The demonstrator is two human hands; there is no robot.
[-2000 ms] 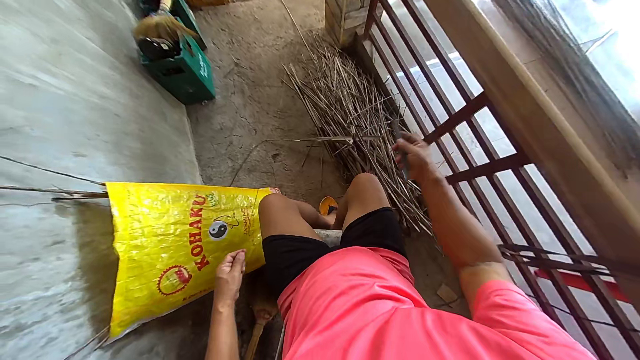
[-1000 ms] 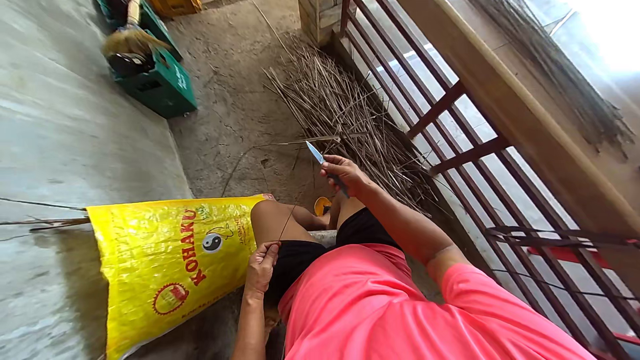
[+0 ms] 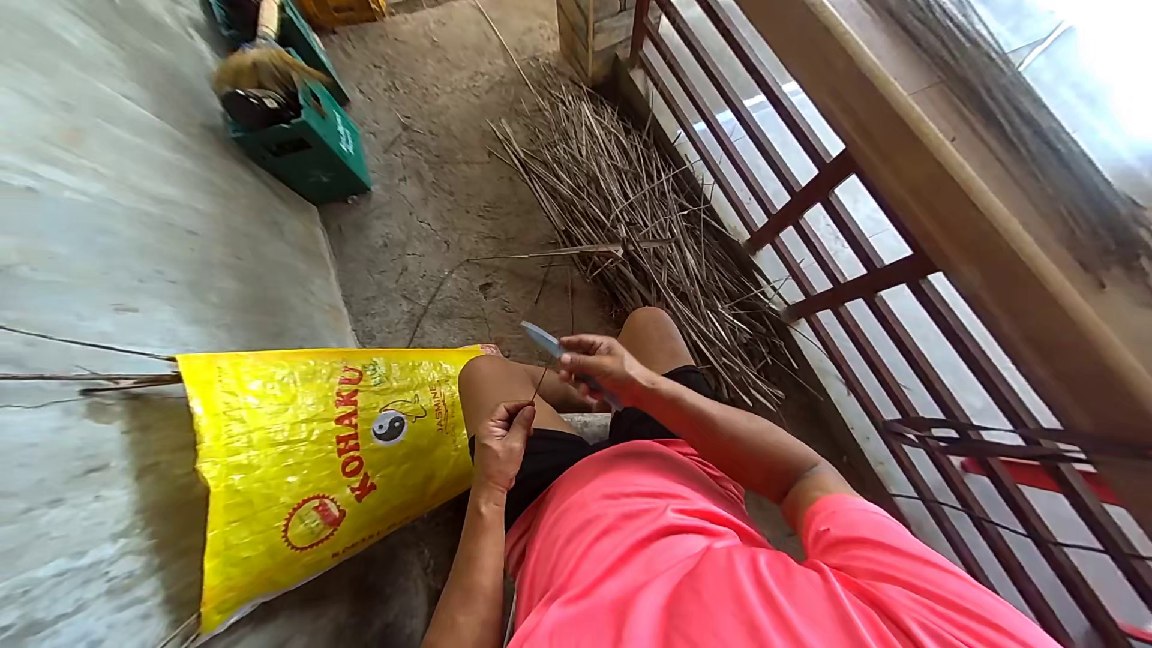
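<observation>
My right hand (image 3: 601, 364) is closed around a knife (image 3: 542, 339), its blade pointing up and to the left over my lap. Below and left of it, my left hand (image 3: 504, 441) pinches a thin dark stick (image 3: 540, 385) between thumb and fingers. The upper part of the stick passes close by the blade; whether they touch I cannot tell. A yellow woven plastic sack (image 3: 270, 432) with printing lies beside my left leg, and several thin sticks (image 3: 135, 380) jut from its far left end. Beyond my knees a heap of thin dry sticks (image 3: 630, 207) lies on the floor.
A green plastic crate (image 3: 315, 153) holding a brush-like item stands by the concrete wall (image 3: 162, 180) at upper left, near a yellow crate (image 3: 342, 11). Brown metal bars (image 3: 868, 286) under a wooden ledge (image 3: 954, 189) run along my right. More thin strands lie on the ledge.
My right hand has come from beside the bars to over my lap, bringing the knife near my left hand. My left hand has moved from above the sack to my thigh.
</observation>
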